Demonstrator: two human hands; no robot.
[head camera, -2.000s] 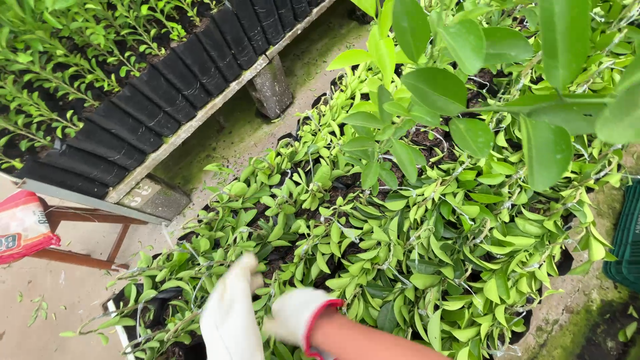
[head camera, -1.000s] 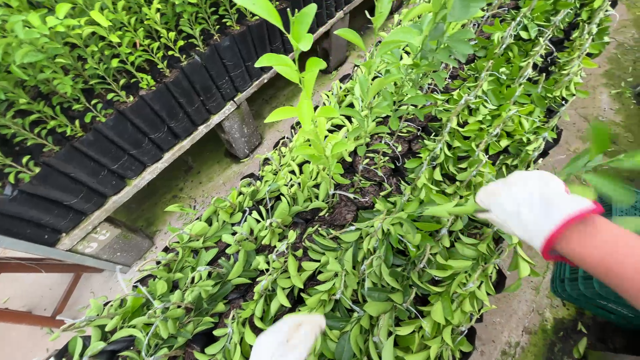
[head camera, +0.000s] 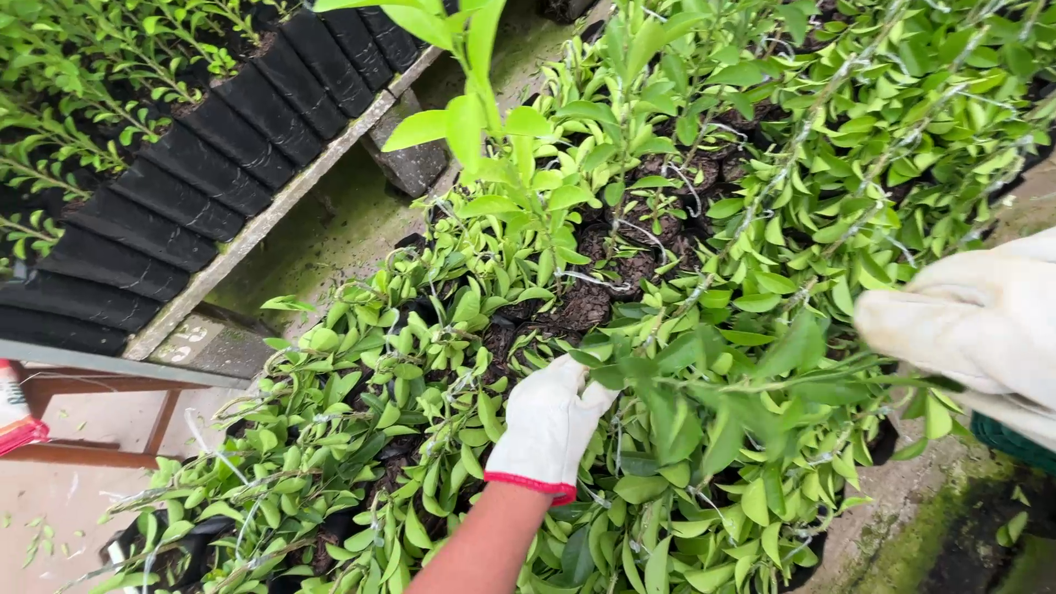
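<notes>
My left hand (head camera: 549, 425), in a white glove with a red cuff, reaches among bent-over leafy seedlings (head camera: 652, 544). Its fingertips are partly hidden by leaves near dark soil (head camera: 582, 305). A blurred leafy shoot (head camera: 742, 386) stretches from beside these fingers toward my right hand (head camera: 973, 322), also gloved in white, at the right edge. The shoot's far end passes at or under the right hand, so whether that hand grips it cannot be told. Pale ties (head camera: 643, 235) show on several stems. An upright bright green seedling (head camera: 528, 177) rises above my left hand.
Black grow bags (head camera: 206, 157) of seedlings stand at upper left on a concrete ledge (head camera: 280, 202) with block supports (head camera: 408, 148). A red-brown frame (head camera: 99, 454) and part of a red and white bag (head camera: 15, 408) are at far left. A dark green crate (head camera: 1011, 441) sits at right.
My left hand has moved up from the lower edge into the plants. The right hand was near the left two seconds ago, then moved right; the leafy shoot now spans between them.
</notes>
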